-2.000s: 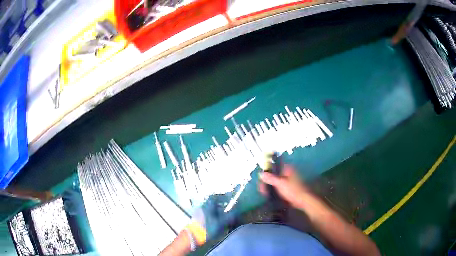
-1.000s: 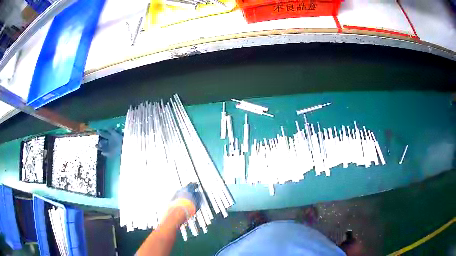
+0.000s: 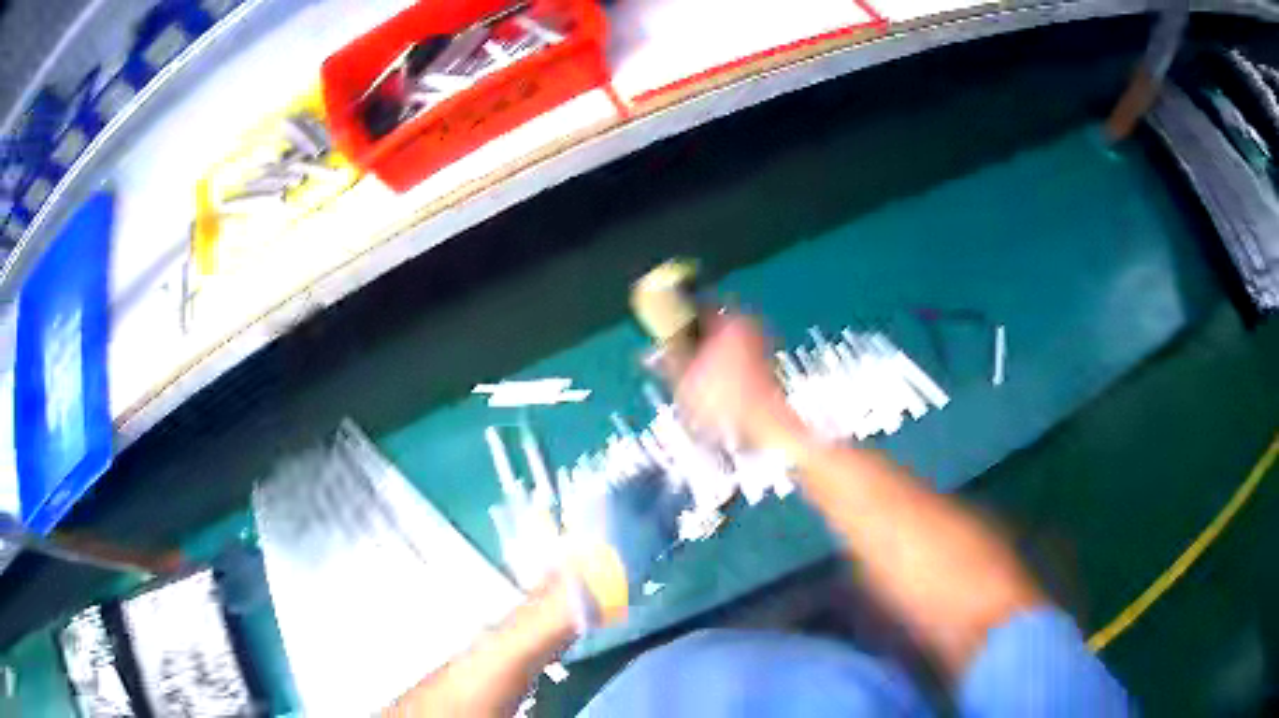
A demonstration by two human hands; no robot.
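Observation:
My right hand (image 3: pixel 729 379), bare and blurred, is closed on a hand tool with a yellowish end (image 3: pixel 665 297) and a dark handle. It is over the middle of the row of short silver rods (image 3: pixel 863 379). My left hand (image 3: pixel 624 540), in a grey-blue glove with an orange-yellow cuff, is low over the left part of the row. It is blurred, and whether it holds a rod cannot be told. Long silver rods (image 3: pixel 372 561) lie in a fanned pile to the left. A few loose short pieces (image 3: pixel 533 391) lie crosswise behind the row.
A red bin (image 3: pixel 463 119), a yellow bin (image 3: pixel 274 183) and a blue tray (image 3: pixel 68 358) are on the white shelf. Black trays of small parts (image 3: pixel 183 648) are at lower left. A dark thin tool (image 3: pixel 961 320) and one short piece (image 3: pixel 1000 355) lie right. Grey rods (image 3: pixel 1220 190) are far right.
The view has swung back right. My left hand has left the long rods and is now at the short row. My right hand with the tool, out of view a second ago, is raised over the row.

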